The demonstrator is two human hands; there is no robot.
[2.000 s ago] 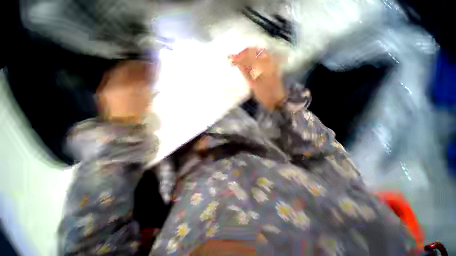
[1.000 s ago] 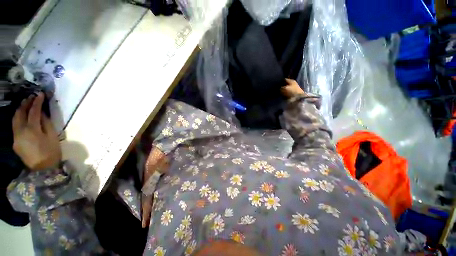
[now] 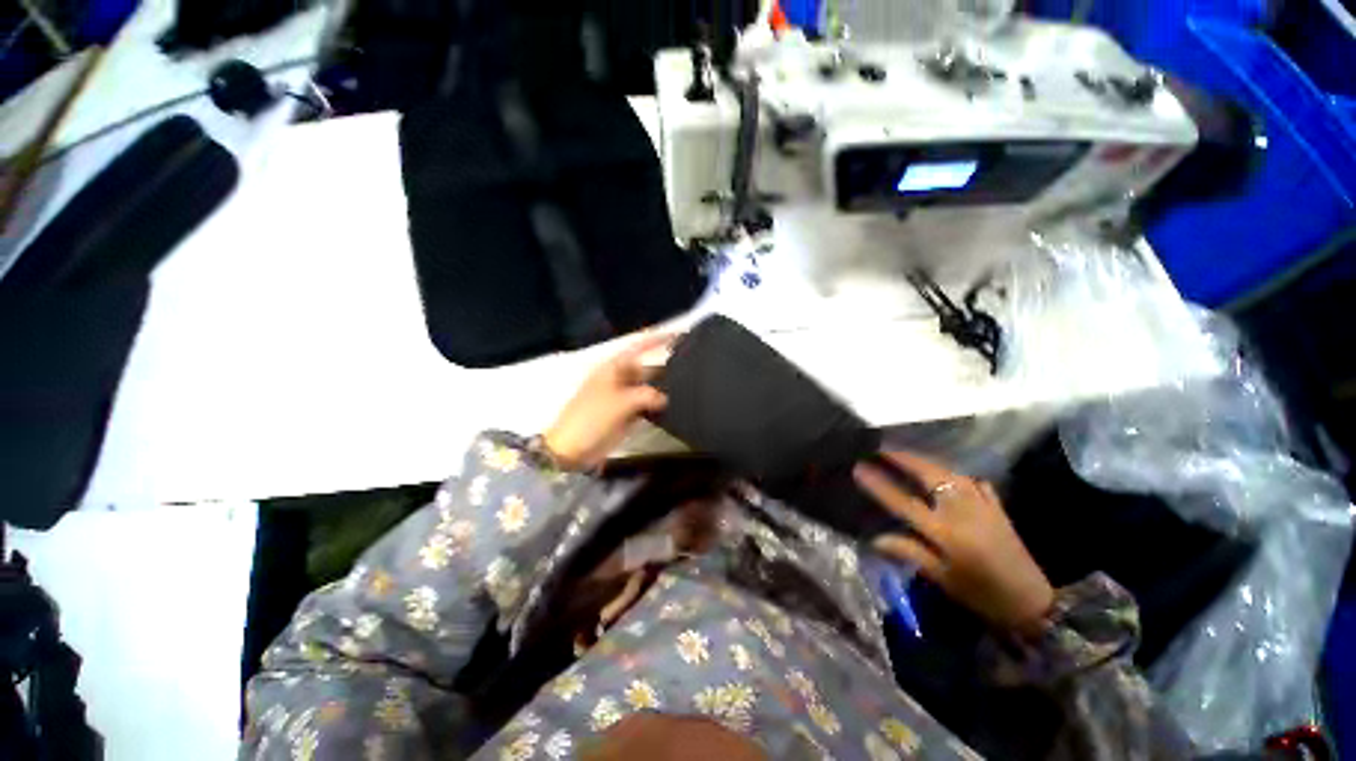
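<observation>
A plain dark strip (image 3: 766, 402), about a hand wide with a rounded end, lies between my hands at the table's front edge. My left hand (image 3: 613, 405) holds its rounded upper-left end. My right hand (image 3: 959, 535) is on its lower-right part, with the fingers on the dark fabric. A black mesh panel (image 3: 491, 253) with rounded corners lies flat on the table, left of the needle area. The white sewing machine (image 3: 937, 119) with a lit screen stands behind the strip.
Black shaped pieces (image 3: 67, 357) lie at the far left. Dark snips with black cord (image 3: 970, 324) lie right of the needle area. A crumpled clear plastic bag (image 3: 1264, 446) hangs at the right. A black strap bundle (image 3: 45, 662) is at the lower left.
The view has swung back to the table and machine. My right hand has come from the plastic bag area to the table edge with the dark strip. My left hand now also holds it.
</observation>
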